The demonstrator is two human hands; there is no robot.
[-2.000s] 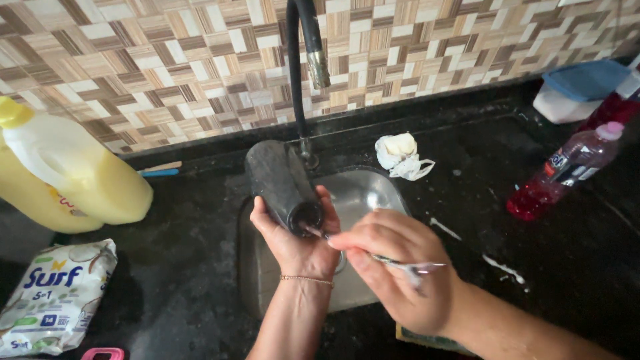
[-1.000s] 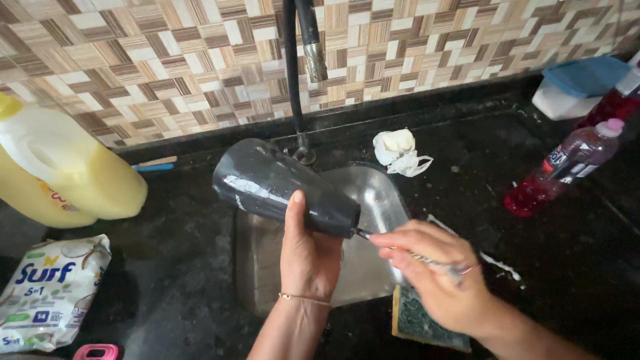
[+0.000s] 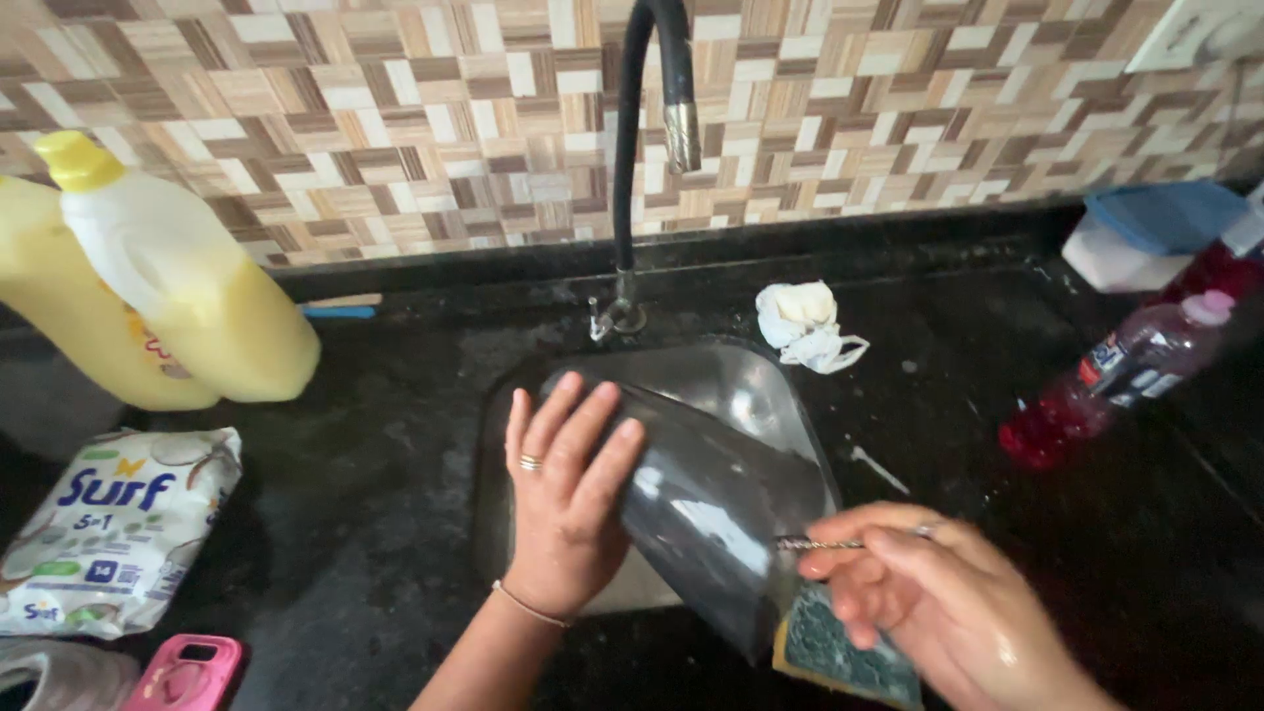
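Observation:
A dark, glossy, tapering container (image 3: 706,509) is tilted over the stainless steel sink (image 3: 760,380). My left hand (image 3: 573,494) holds it, with the fingers spread over its upper left side. A thin handle with a twisted metal stem (image 3: 820,543) is pinched in my right hand (image 3: 918,583) at the container's right end. Whatever is at the far end of the stem is hidden. Below my right hand, a green and yellow scouring sponge (image 3: 849,647) lies at the counter's front.
A black flexible faucet (image 3: 629,148) rises behind the sink. Yellow liquid jugs (image 3: 217,296), a Surf packet (image 3: 118,533) and a pink case (image 3: 188,671) stand or lie left. Rightward are soap on a plastic bag (image 3: 805,321), a red liquid bottle (image 3: 1116,375) and a blue-lidded tub (image 3: 1136,252).
The container has turned, and its right end is now lower and nearer the sponge. My left hand has shifted from beneath it onto its left side. My right hand keeps the twisted stem.

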